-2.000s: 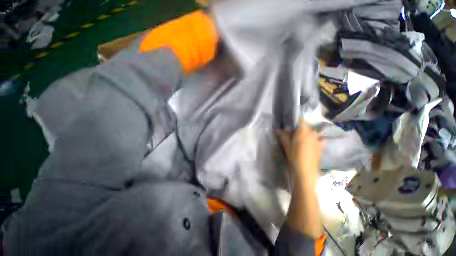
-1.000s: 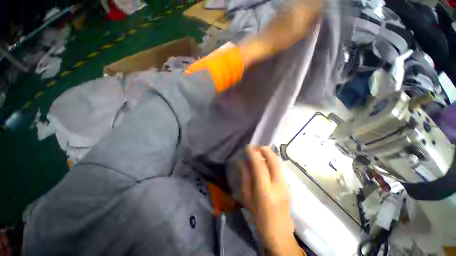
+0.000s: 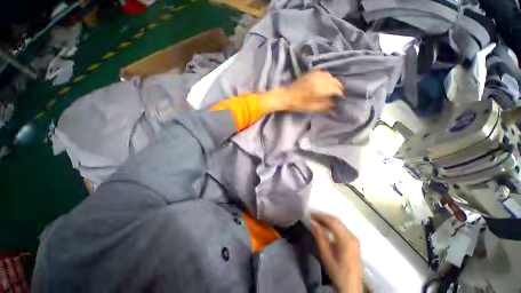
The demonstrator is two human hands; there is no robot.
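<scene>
A light grey garment lies bunched from the upper middle down to the front edge of the white machine bed. My left hand is on top of its upper part, blurred; whether the fingers grip cloth is unclear. My right hand is low at the bed's near edge, beside the garment's lower end; its fingers are curled and partly hidden, and I cannot tell if they hold cloth. The sewing machine head stands at the right, with bright glare on the bed beside it.
A brown cardboard box stands at the upper left, with more grey cloth in front of it. White paper slips and black scissor handles lie at the lower right. Dark navy cloth and grey strips are piled behind the machine.
The garment, earlier raised and stretched, now lies bunched across the bed's far part. My left hand has come down onto it. My right hand has moved lower and to the right.
</scene>
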